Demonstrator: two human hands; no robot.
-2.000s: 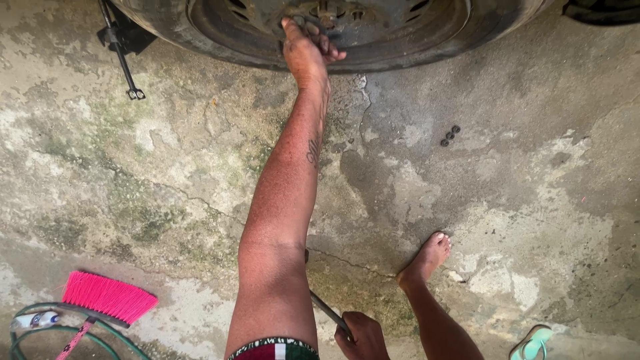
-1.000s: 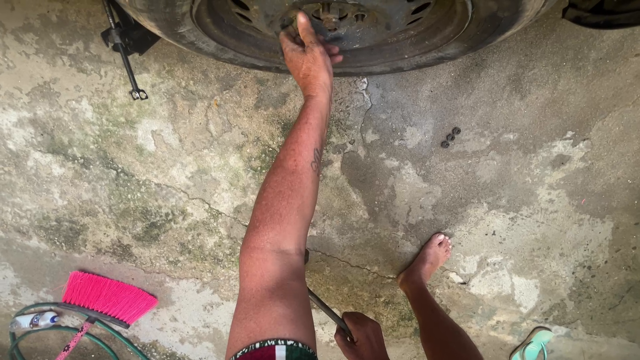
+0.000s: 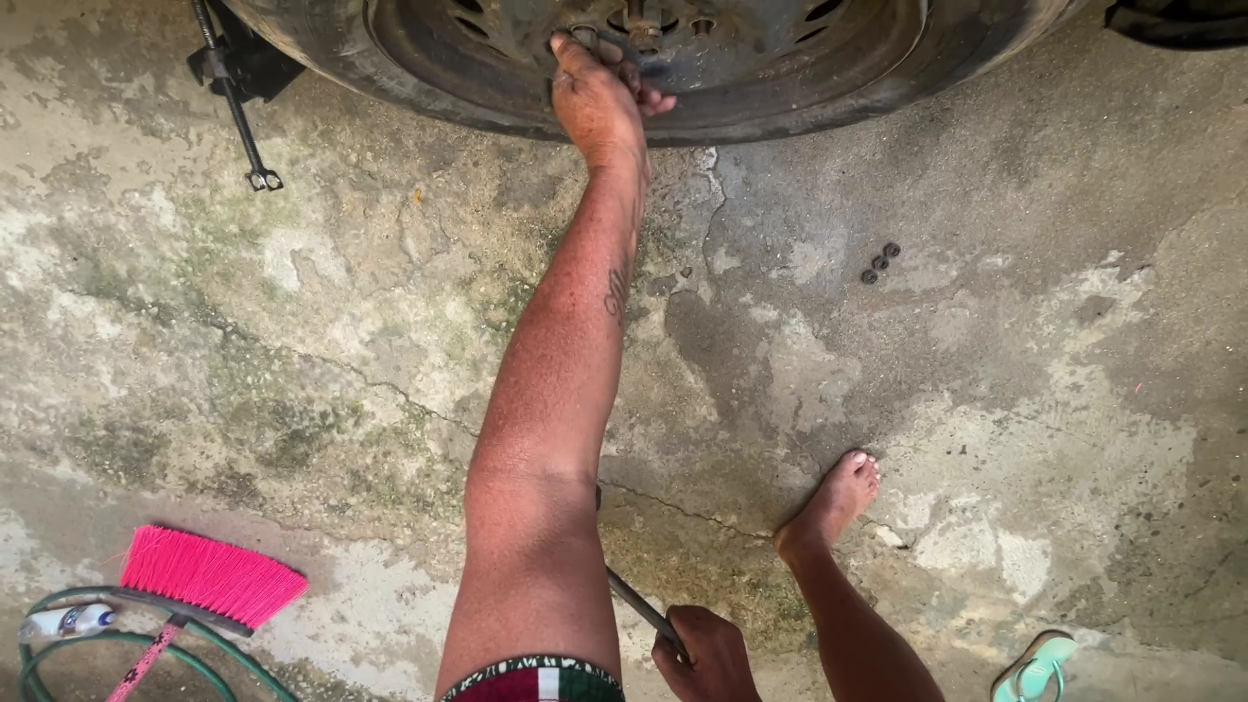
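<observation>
My left hand (image 3: 600,93) reaches up to the wheel (image 3: 780,83) of a vehicle, palm turned up. Its thumb and fingers are around a wheel nut (image 3: 585,37) left of the hub; the curled fingers partly hide it. Right of the hub, a hole or stud (image 3: 701,27) shows in the rim. At the bottom, my right hand (image 3: 707,655) grips a dark metal bar (image 3: 636,600), whose far part is hidden behind my left arm. Three dark wheel nuts (image 3: 880,263) lie in a short row on the concrete, right of my arm.
A black jack (image 3: 239,107) with a long rod stands left of the tyre. At lower left lie a pink broom (image 3: 210,575), a green hose (image 3: 219,663) and a plastic bottle (image 3: 68,621). My bare foot (image 3: 838,502) and a mint flip-flop (image 3: 1035,668) are at lower right.
My left thumb and fingers have shifted at the wheel nut: the thumb stood raised a second ago and now lies against it. My right hand has stayed on the bar.
</observation>
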